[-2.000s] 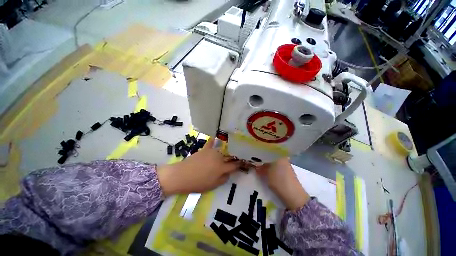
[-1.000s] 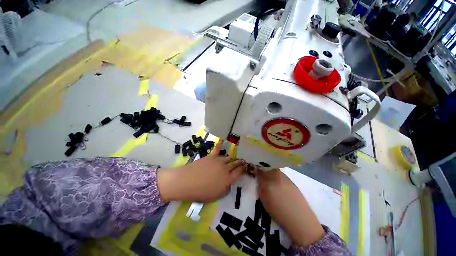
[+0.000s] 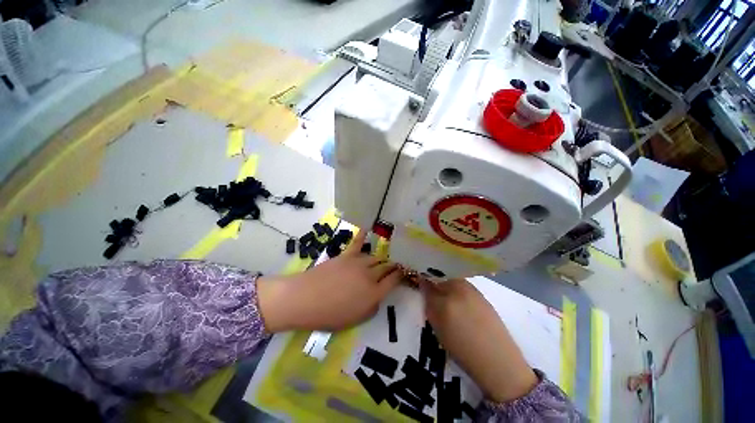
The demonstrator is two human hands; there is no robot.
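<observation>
My left hand (image 3: 335, 289) lies at the needle area, its fingertips beside the small brassy presser foot (image 3: 410, 279). My right hand (image 3: 464, 318) is just right of it, fingertips at the same spot, partly under the machine head. What the fingertips hold is hidden. Loose black strips (image 3: 406, 382) lie in a pile on the white sheet (image 3: 538, 330) below the hands, and one single strip (image 3: 392, 323) lies apart, nearer the needle. Small sewn black pieces (image 3: 236, 200) lie left of the machine, chained by thread, with more close behind my left hand.
The white sewing machine head (image 3: 464, 190) with a red badge stands over the hands. A red dish (image 3: 505, 124) sits on top. A yellow tape roll (image 3: 669, 258) and reddish thread (image 3: 639, 382) lie at the right. Yellow tape (image 3: 217, 240) marks the table.
My right hand and forearm have shifted right from the first frame and now cover part of the strip pile. The view has shifted a little. My left hand stays by the presser foot.
</observation>
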